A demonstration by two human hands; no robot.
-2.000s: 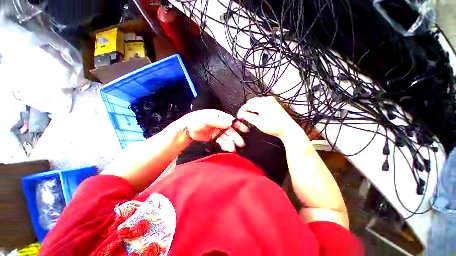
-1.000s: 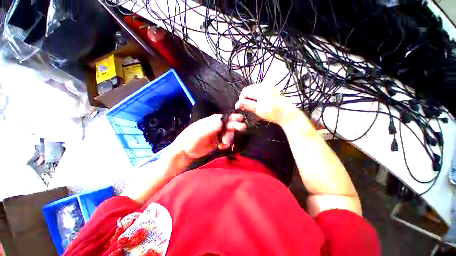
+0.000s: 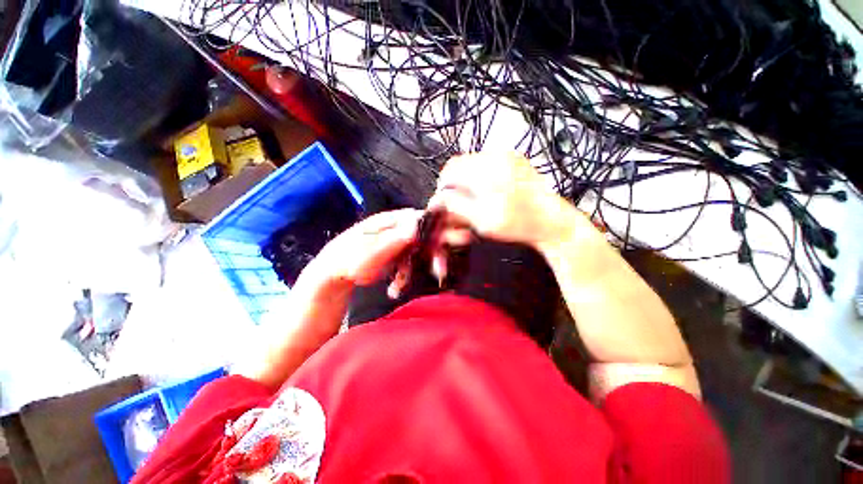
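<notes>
My left hand (image 3: 379, 248) and my right hand (image 3: 490, 200) meet over my lap. A small dark loop of black cable (image 3: 429, 230) is held between them, with my left fingers around its lower part and my right fingers at its top. The fingers hide much of the loop. The cable pile (image 3: 662, 123) lies along the white table (image 3: 695, 219) at the upper right, with loose leads and black connectors spread over its near part. The large blue bin (image 3: 243, 276) left of my hands holds dark coiled cables (image 3: 291, 248).
An open cardboard box (image 3: 227, 192) with yellow-and-black packets (image 3: 199, 151) stands beyond the blue bin. A red cylinder (image 3: 281, 80) is near the table edge. A small blue bin (image 3: 181, 395) with clear plastic is at lower left. Clear plastic (image 3: 38, 102) lies at upper left.
My right hand has closed in over the cable loop and moved nearer my left hand. The view has shifted, so the bins and table appear slightly moved.
</notes>
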